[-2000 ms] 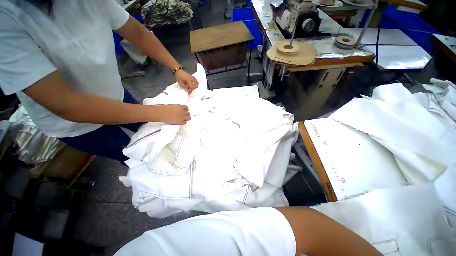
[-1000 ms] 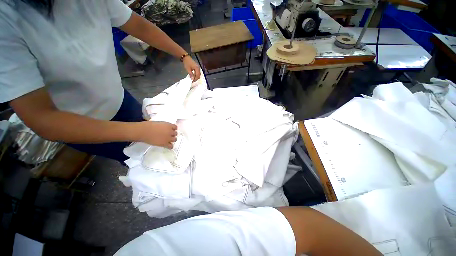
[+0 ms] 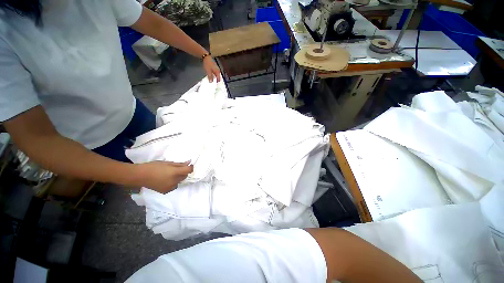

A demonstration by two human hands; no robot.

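Observation:
Neither of my hands is in the picture; one of my forearms, in a short white sleeve, crosses the bottom and is cut off by the lower edge. A heap of white garment panels (image 3: 260,149) with dark stitch lines lies to the left of the white machine table (image 3: 367,171). More white cloth (image 3: 425,138) lies over the table and drapes down past my forearm, with boxed dark lines near the lower right corner.
Another person in a white shirt (image 3: 83,72) stands at the left, both hands on the heap. A brown stool (image 3: 245,41) stands behind it. A sewing machine (image 3: 330,21) and a thread cone (image 3: 318,52) are at the back. More cloth is piled at the far left.
The other person's nearer hand has moved down and left over the heap, and a panel there lies differently. Their farther hand has moved slightly up. My forearm has hardly moved.

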